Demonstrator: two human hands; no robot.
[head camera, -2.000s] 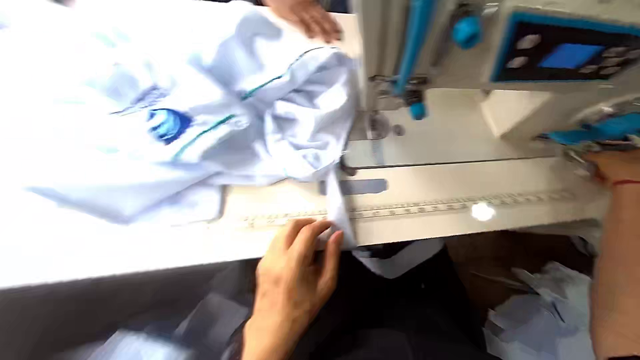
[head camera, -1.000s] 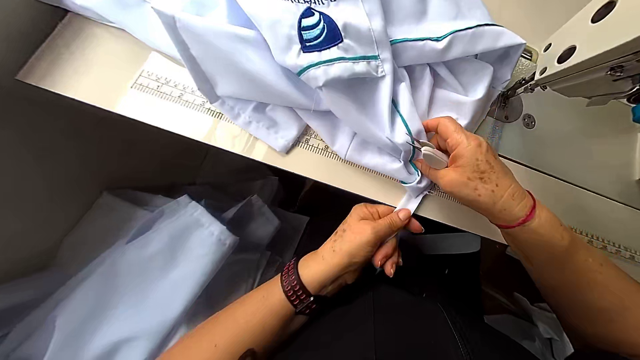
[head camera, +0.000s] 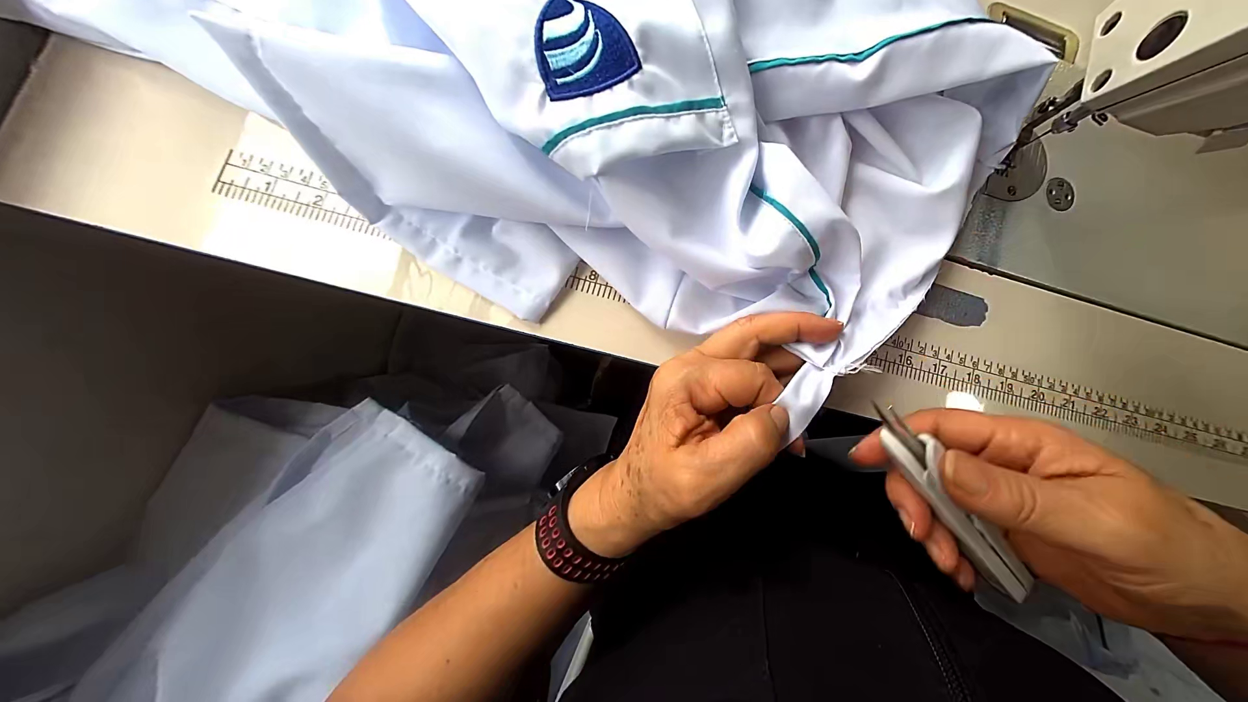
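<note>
A white garment (head camera: 673, 234) with teal piping and a blue embroidered emblem (head camera: 588, 49) lies bunched on the sewing table. At its lower corner my left hand (head camera: 717, 419) pinches a narrow white fabric strip (head camera: 807, 398), where frayed threads show. To the right, apart from the cloth, my right hand (head camera: 1033, 507) holds thread snips (head camera: 951, 507), their pointed blades directed up and left towards the strip.
The sewing machine head (head camera: 1160, 68) and its needle plate (head camera: 1019, 175) stand at the upper right. A measuring scale (head camera: 1053, 390) runs along the table's front edge. White fabric pieces (head camera: 322, 546) hang below at the left.
My right hand, with the snips, has moved away from the garment to the lower right. My left hand has shifted up onto the garment's corner, still holding the strip.
</note>
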